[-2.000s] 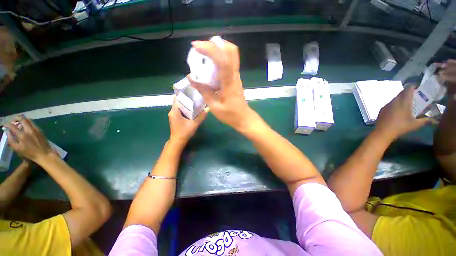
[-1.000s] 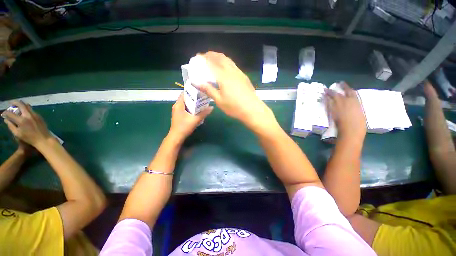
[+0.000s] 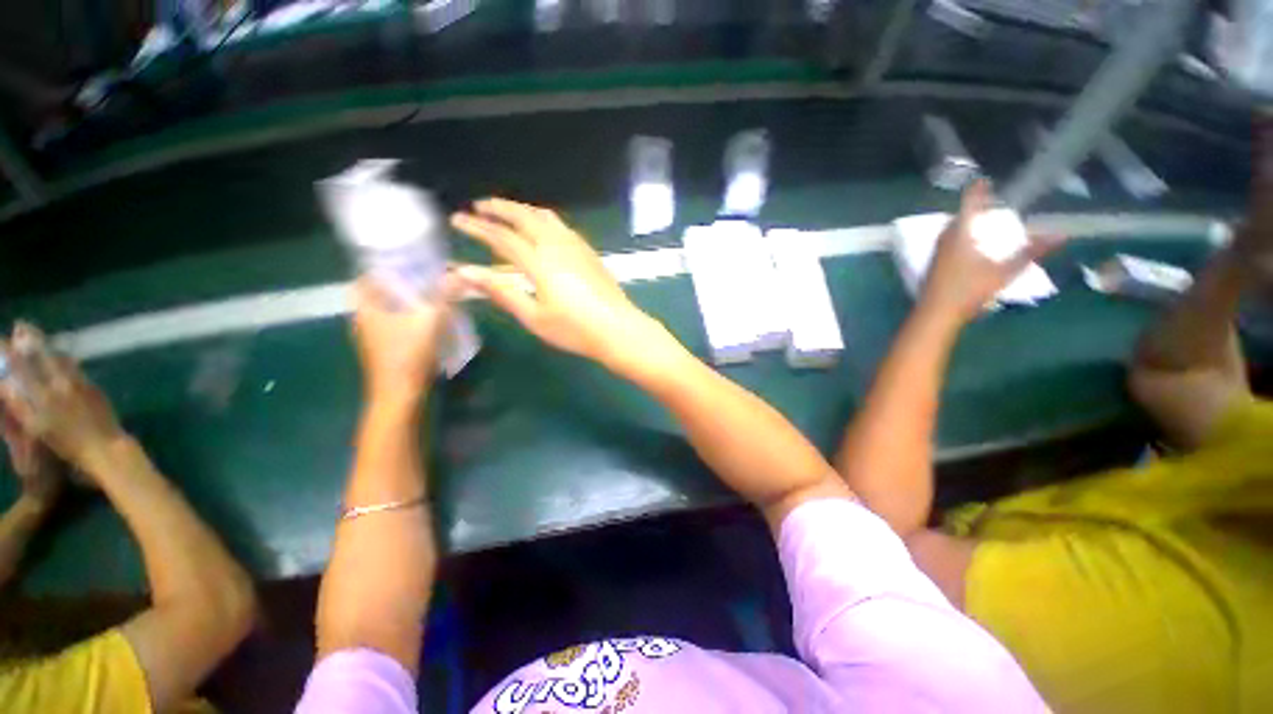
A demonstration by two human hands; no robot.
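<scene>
My left hand (image 3: 401, 335) grips an upright white carton (image 3: 391, 237) above the pale edge strip. The carton is blurred, with its top flap up and something whitish at its mouth; I cannot tell how far inside that sits. A pale piece shows beside the hand at its lower right. My right hand (image 3: 547, 279) is just right of the carton, fingers spread, holding nothing. Several closed white cartons (image 3: 740, 293) lie side by side on the green worktop, right of my right hand.
Two whitish wrapped pieces (image 3: 652, 184) lie on the dark belt (image 3: 545, 161). A neighbour's hand (image 3: 963, 265) at right holds a white piece over a stack of white blanks (image 3: 917, 251). Another neighbour's hands (image 3: 63, 405) are at left. A metal post (image 3: 1103, 105) slants at upper right.
My right hand has come off the carton top and opened. The view has turned, so things on the worktop sit further left. The right neighbour's hand has left the closed cartons, which now number one more.
</scene>
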